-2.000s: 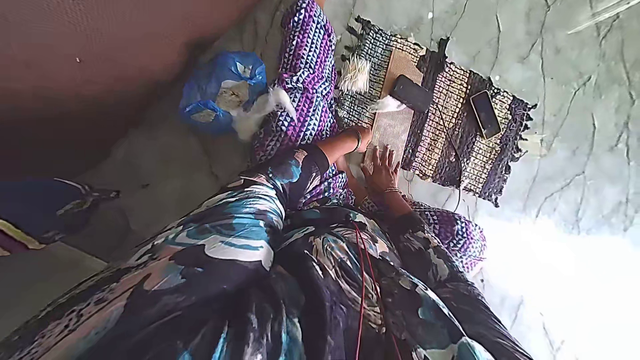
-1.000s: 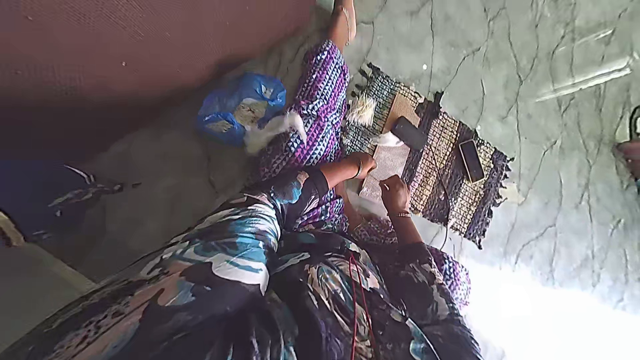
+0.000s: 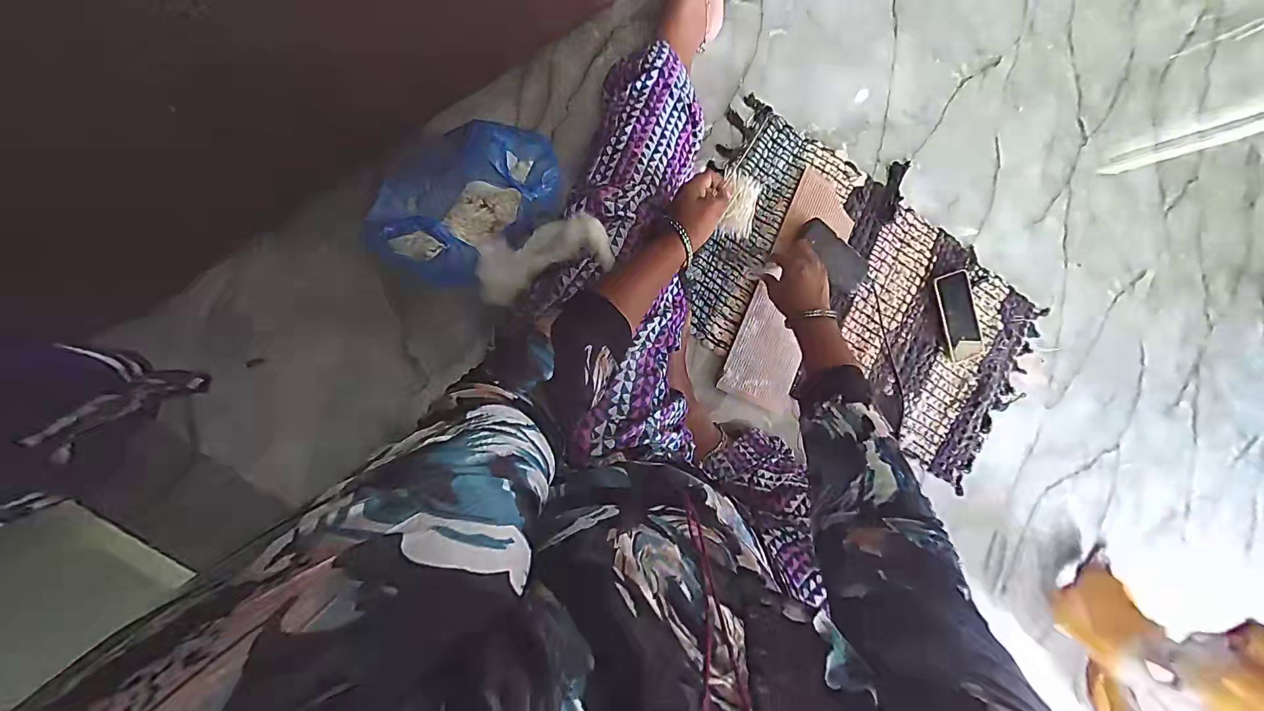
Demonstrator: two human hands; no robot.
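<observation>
My left hand (image 3: pixel 701 209) has its fingers closed at the edge of a small bundle of off-white fibres or wicks (image 3: pixel 739 204), on the woven mat's (image 3: pixel 899 281) upper left end. My right hand (image 3: pixel 798 281) is over a ribbed board (image 3: pixel 762 351), with a bit of white fluff, likely cotton, (image 3: pixel 768 271) at its fingertips. Just right of that hand lies a dark flat object (image 3: pixel 835 255) with a cable. A tuft of white fluff (image 3: pixel 553 252) rests on my patterned trouser leg, beside a blue plastic bag (image 3: pixel 464 202) with pale material in it.
A phone-like device (image 3: pixel 958 311) lies on the mat's right part. Dark blue cloth (image 3: pixel 79 405) is at the far left, under a large brown surface (image 3: pixel 197 128). Something orange (image 3: pixel 1106 607) stands at the lower right on the marbled floor (image 3: pixel 1076 425).
My left hand has moved up to the fibre bundle. My right hand has moved up the board beside the dark flat object. The orange thing has come into view at the lower right.
</observation>
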